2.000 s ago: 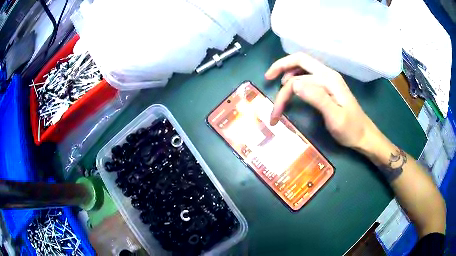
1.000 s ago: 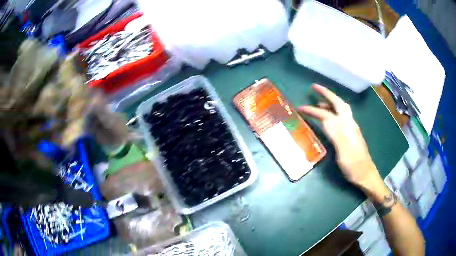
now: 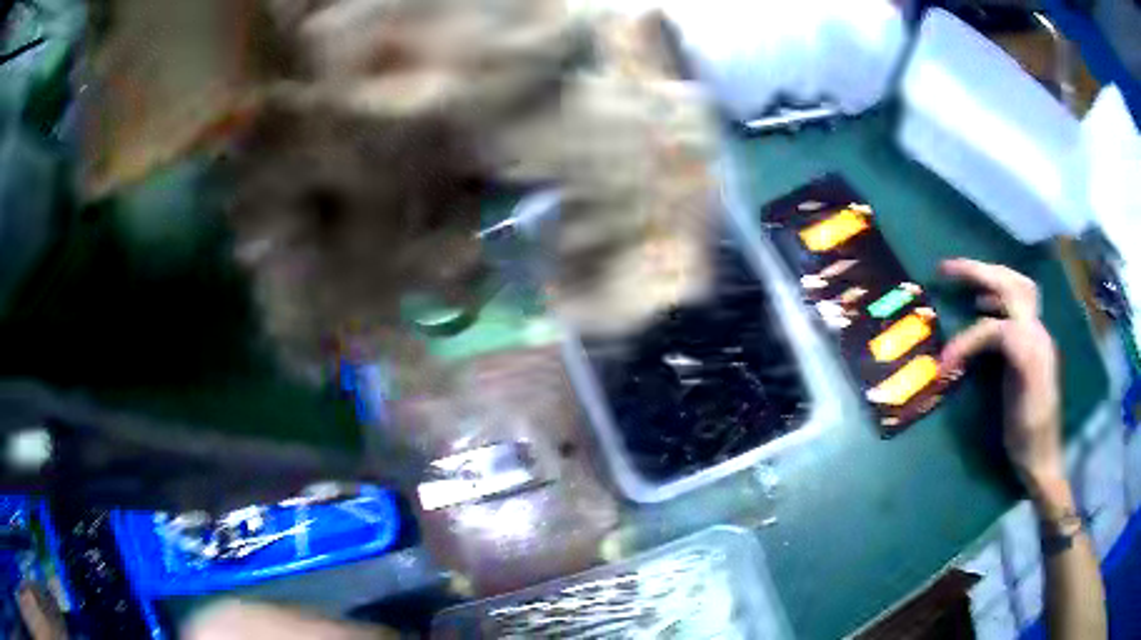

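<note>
The smartphone (image 3: 863,306), its dark screen showing orange and green blocks, lies on the green bench at the right. My right hand (image 3: 1020,363) is beside its right edge, thumb and fingers apart, holding nothing; one fingertip is at or over the phone's lower right edge. A clear tub of small black rings (image 3: 707,388) stands left of the phone, partly hidden by the blurred tan rag (image 3: 626,188). A blurred skin-toned shape at the bottom edge, probably my left hand (image 3: 269,621), is cut off; its fingers cannot be seen.
The press base (image 3: 501,400) with a silvery fixture (image 3: 482,475) is left of the black rings. A clear tub of thin pins (image 3: 638,600) is at the bottom. A blue tray (image 3: 275,538) is lower left. White containers (image 3: 988,125) and a metal shaft (image 3: 791,119) lie beyond the phone.
The view has swung left, bringing the press, rag and pin tub further in. The phone's screen has turned from bright orange and white to mostly dark. A skin-toned shape has appeared at the bottom edge.
</note>
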